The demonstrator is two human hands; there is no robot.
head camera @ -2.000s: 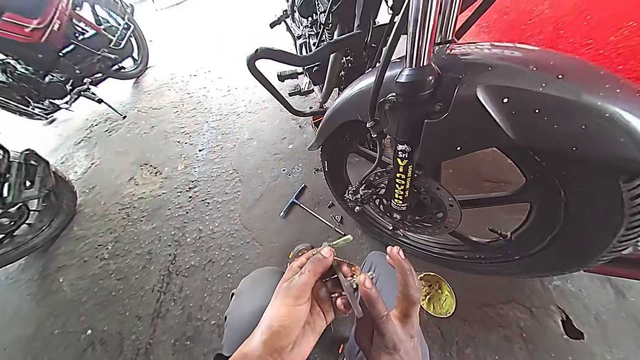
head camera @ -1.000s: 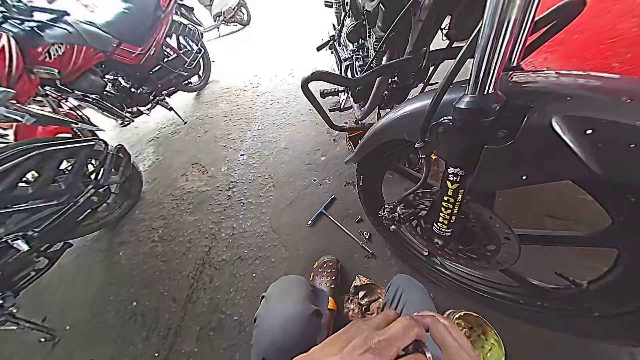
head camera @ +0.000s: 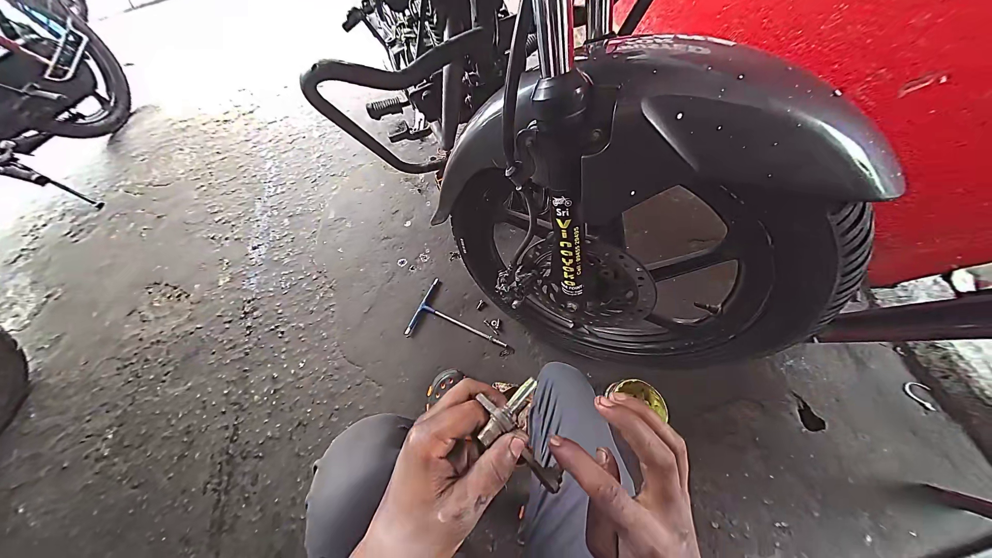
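Observation:
Between the thumb and fingers of my left hand [head camera: 457, 465] is a small greasy metal bracket with pins [head camera: 505, 415], held over my knees. One pin points up and to the right; a darker flat end hangs down toward my right hand. My right hand [head camera: 639, 473] is spread just right of the part, its fingers apart, with nothing seen in its grasp. Behind its fingertips stands a round tin of yellowish grease [head camera: 647, 395], partly hidden. A blue-handled T-handle wrench [head camera: 425, 308] lies on the floor ahead, its tip near several small bolts [head camera: 493, 324].
A motorcycle's front wheel [head camera: 775, 310] with a brake disc [head camera: 620, 283], grey mudguard [head camera: 744, 101] and crash guard [head camera: 372, 76] stands ahead on the right, beside a red surface [head camera: 930, 155]. Another motorcycle's wheel [head camera: 108, 85] is at the upper left. A tyre edge [head camera: 9, 380] shows at left.
My hands were close together low in the view one second ago; now they are apart, the right one spread beside the part. The view has swung about between frames.

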